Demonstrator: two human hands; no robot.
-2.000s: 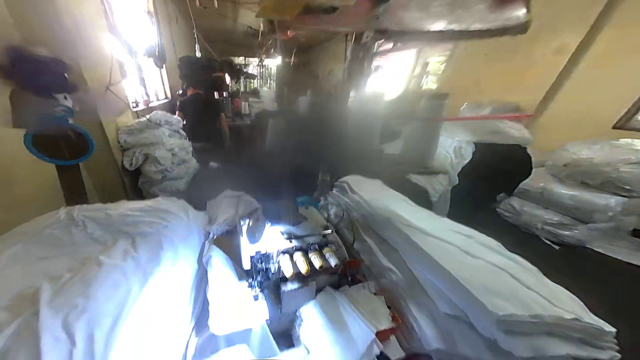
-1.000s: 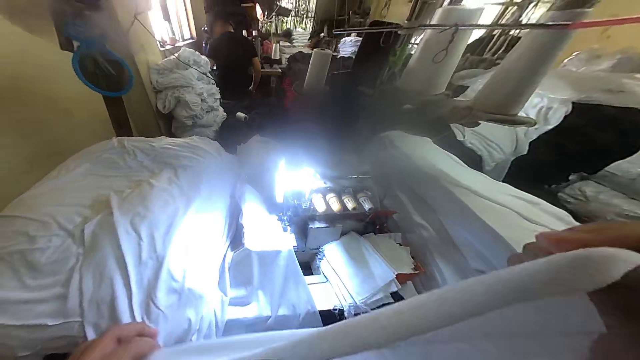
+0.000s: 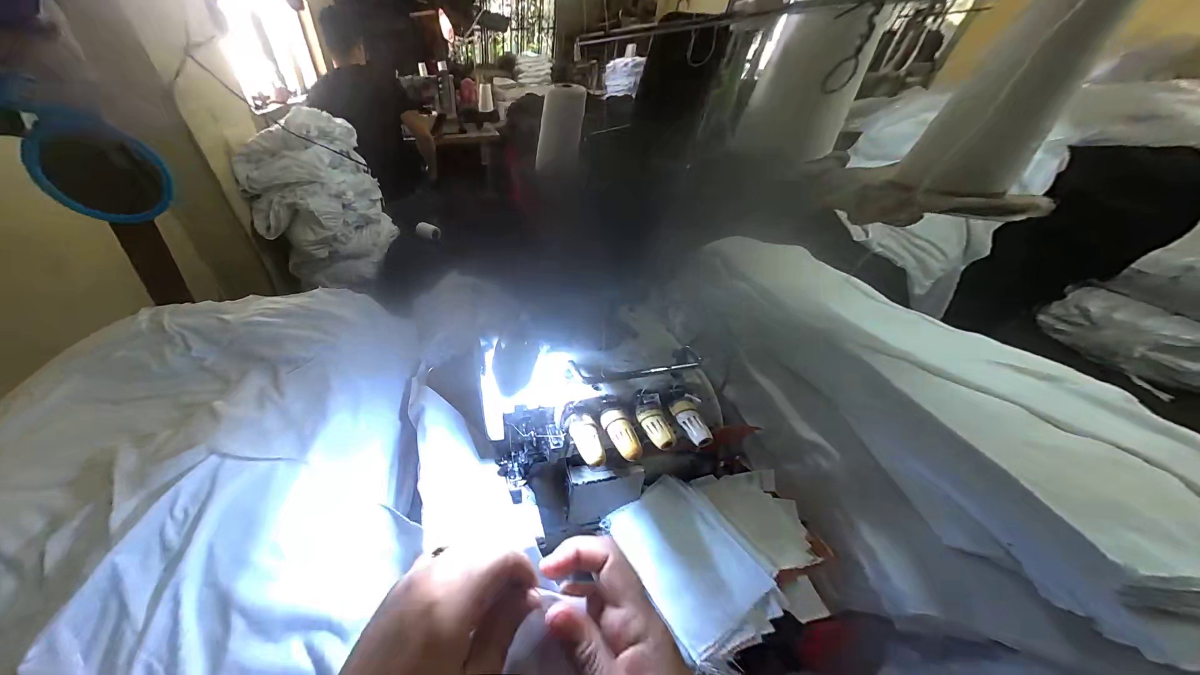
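My left hand (image 3: 450, 609) is at the bottom centre, its fingers pinched on the edge of white fabric (image 3: 539, 647). Close beside it on the right, my right hand (image 3: 614, 609) has thumb and forefinger curved apart at the same fabric; whether it grips the cloth is unclear. Just beyond the hands stands a lit overlock sewing machine (image 3: 534, 441) with a row of several yellow and white tension dials (image 3: 621, 433). Right of the machine's front lies a stack of small white fabric pieces (image 3: 694, 562). A bright lamp washes out the needle area.
A large heap of white cloth (image 3: 234, 469) lies on the left, and long layered white fabric (image 3: 937, 403) on the right. Thread cones (image 3: 1012, 103) stand above right. Farther back are a person in dark clothes (image 3: 361, 112), a bundled cloth pile (image 3: 309, 197) and a blue-rimmed hoop (image 3: 98, 164).
One second ago my hands were wide apart, with white fabric stretched across the bottom right. Now they are close together in front of the machine, and that stretched fabric is no longer across the view.
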